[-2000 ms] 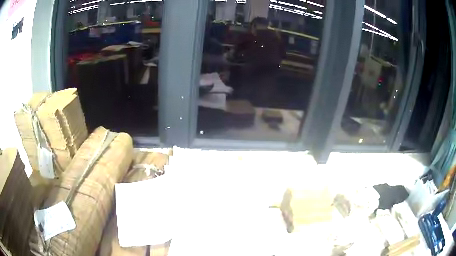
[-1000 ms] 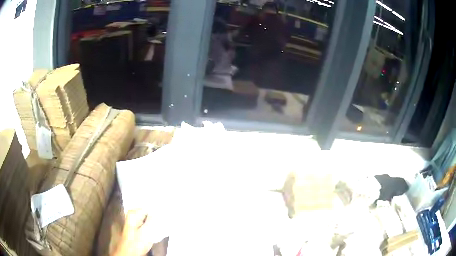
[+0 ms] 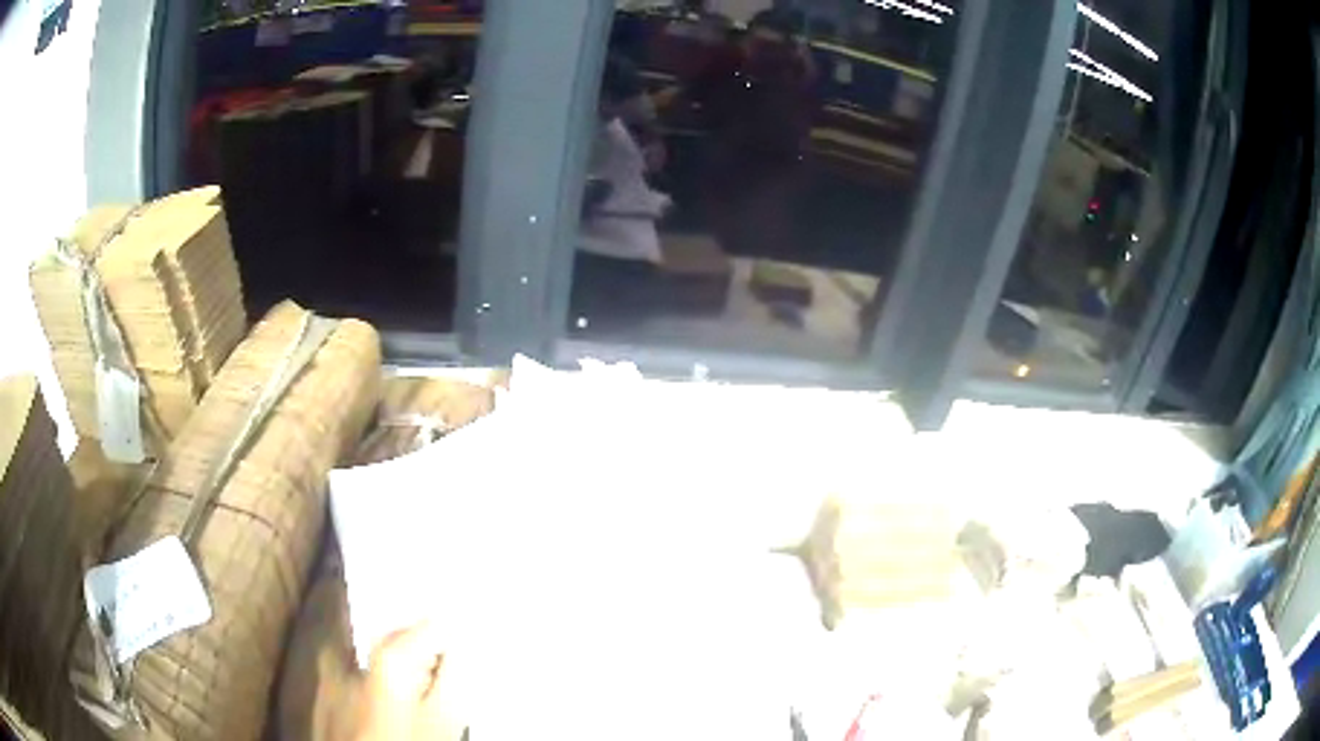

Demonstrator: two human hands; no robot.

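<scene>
A large white work sheet [image 3: 420, 536], mostly glared out, lies or is held beside the tan bundles. My left hand [image 3: 403, 688] is at the bottom edge, partly cut off, with its fingers on the sheet's lower left part. At the bottom right of the sheet a small reddish and dark thing [image 3: 860, 717] shows, perhaps a pen; my right hand cannot be made out in the glare. A thick tan bundle [image 3: 246, 507] with a tie strip lies left of the sheet, bearing a white tag [image 3: 148, 596].
An upright tan bundle [image 3: 152, 319] stands at the far left. A pale cut-piece stack [image 3: 890, 553], a black cloth item [image 3: 1120, 539] and a blue tray [image 3: 1233, 663] are on the right. Dark window panes [image 3: 724, 188] with grey frames stand behind, showing reflections.
My left hand has come in at the bottom and is on the sheet. The sheet's upper edge has risen against the window side. The small reddish thing has appeared at the bottom.
</scene>
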